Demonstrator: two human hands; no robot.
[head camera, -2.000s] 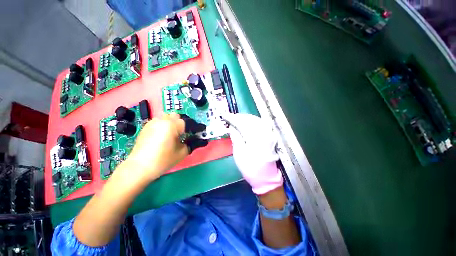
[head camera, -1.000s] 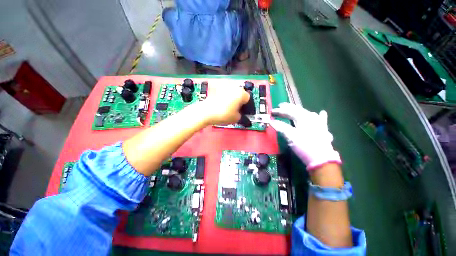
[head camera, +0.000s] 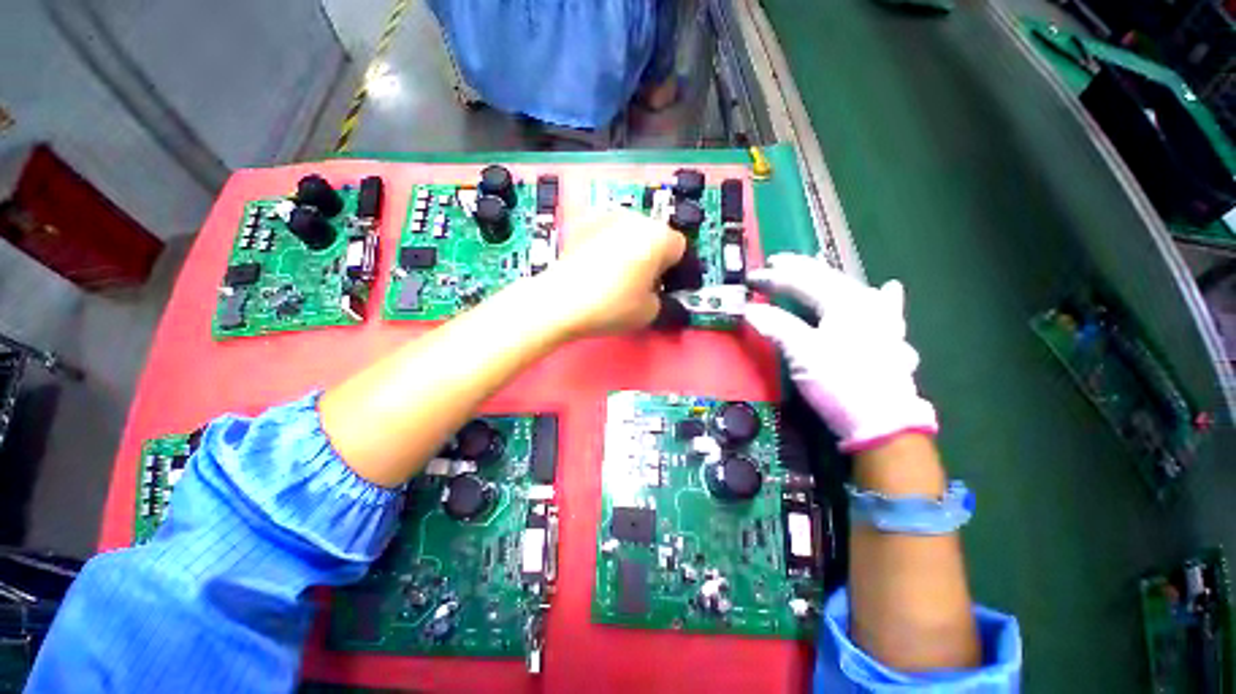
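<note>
My bare left hand (head camera: 617, 271) is closed around the black grips of a hand tool, whose short silver jaws (head camera: 716, 300) point right over the lower right edge of the far right circuit board (head camera: 732, 203). My hand hides part of that board. My right hand (head camera: 847, 346), in a white glove with a pink cuff, is just right of the jaws. Its thumb and forefinger are apart, one above and one below the jaw tips, with nothing seen held. Whether the fingertips touch the board is unclear.
More green boards lie on the red mat (head camera: 583, 366), including a near right one (head camera: 678, 542). My left sleeve covers part of the near left boards. A metal rail and green conveyor (head camera: 1003, 407) with boards run along the right. A person in blue (head camera: 549, 54) is beyond the bench.
Over the last second the view has shifted slightly and the far boards appear a little higher. Earlier, both hands moved from a near board to the far right board.
</note>
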